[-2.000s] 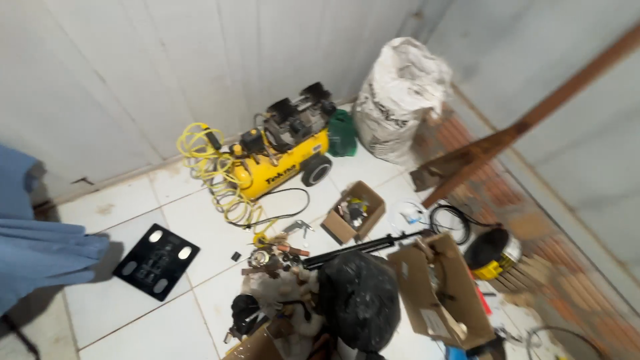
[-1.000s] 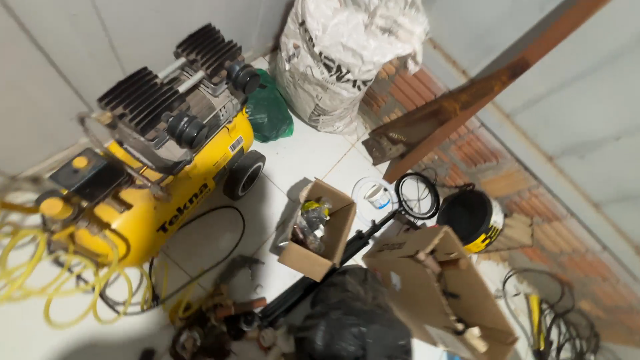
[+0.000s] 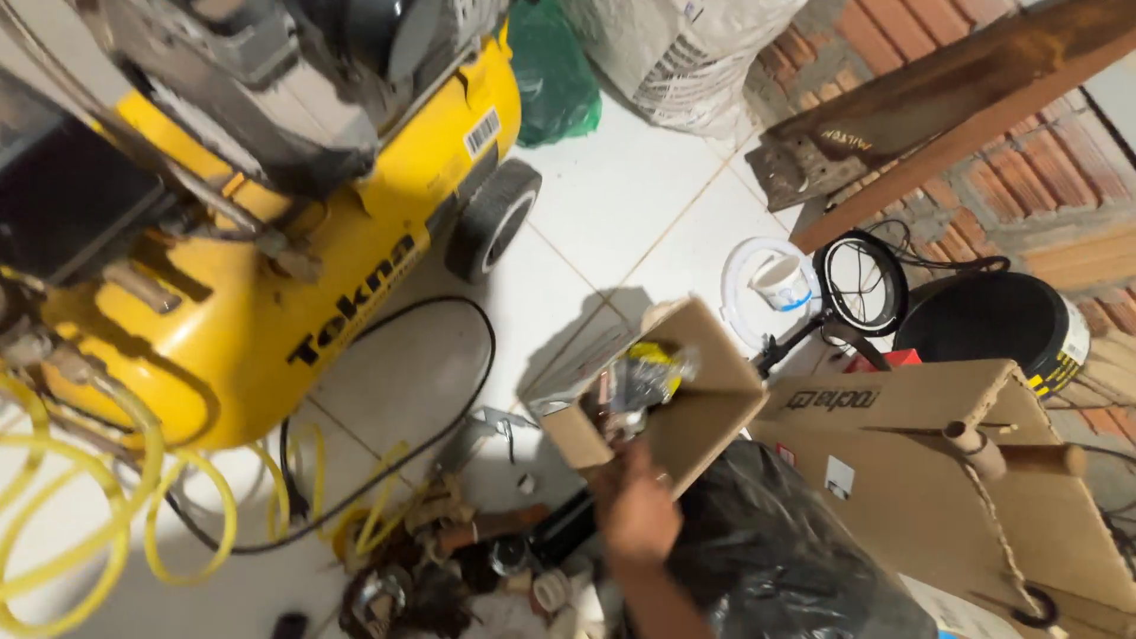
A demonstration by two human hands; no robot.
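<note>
My right hand (image 3: 637,508) reaches in from the bottom, blurred, and grips the near edge of a small open cardboard box (image 3: 714,408). Clear plastic packets (image 3: 646,377), one with something yellow, lie inside the box. Part of my fingers is hidden at the box's wall. My left hand is out of view. A black plastic bag (image 3: 781,541) lies right of my forearm. Left of the box, a bracket-like metal piece (image 3: 501,419) rests on the white tiles.
A yellow Tekna air compressor (image 3: 355,293) with a coiled yellow hose (image 3: 226,515) fills the left. A large cardboard box (image 3: 887,444), a ring light (image 3: 861,282), a black round tub (image 3: 981,324), a white sack (image 3: 683,53) and a rusty metal beam (image 3: 932,80) are at right and behind.
My right hand has come into view and taken hold of the small cardboard box. The view has moved much closer to the compressor and boxes.
</note>
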